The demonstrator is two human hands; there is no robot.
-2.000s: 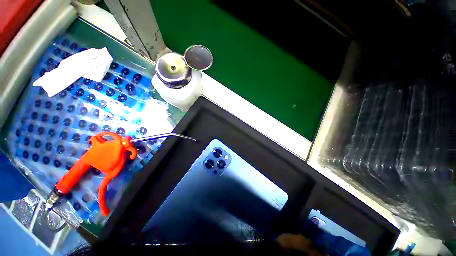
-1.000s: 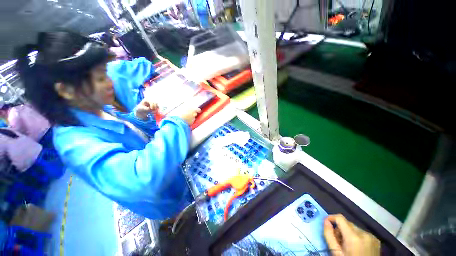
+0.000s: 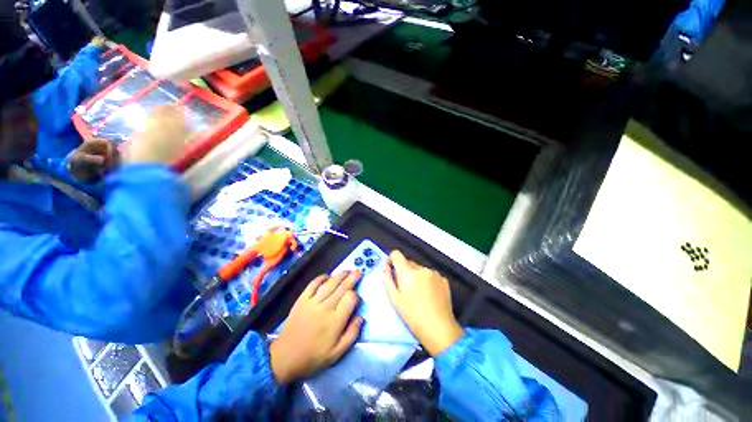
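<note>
A light-blue tablet (image 3: 375, 309) lies back up in the black foam tray (image 3: 363, 221), with a camera bump (image 3: 365, 260) of dark circles at its upper corner. My left hand (image 3: 320, 325) rests flat on the tablet's left side, fingertips just below the camera bump. My right hand (image 3: 422, 301) lies on its right side, fingers near the bump. I cannot see anything held in either hand. Clear shiny film (image 3: 371, 391) lies over the tablet's lower part. A second light-blue tablet (image 3: 569, 402) shows partly beyond my right sleeve.
An orange air blow gun (image 3: 268, 251) lies on the lens sheets (image 3: 216, 239) at left, near a white crumpled wipe (image 3: 262, 183). A white dispenser bottle (image 3: 338, 196) stands behind the tray. Blister trays (image 3: 548, 239) with a yellowish paper (image 3: 660, 239) are at right. A co-worker (image 3: 107, 247) works at left.
The view has turned down and right from the co-worker. My left hand has come into view on the tablet. My right hand is now beside the camera bump. The yellowish paper has come into view.
</note>
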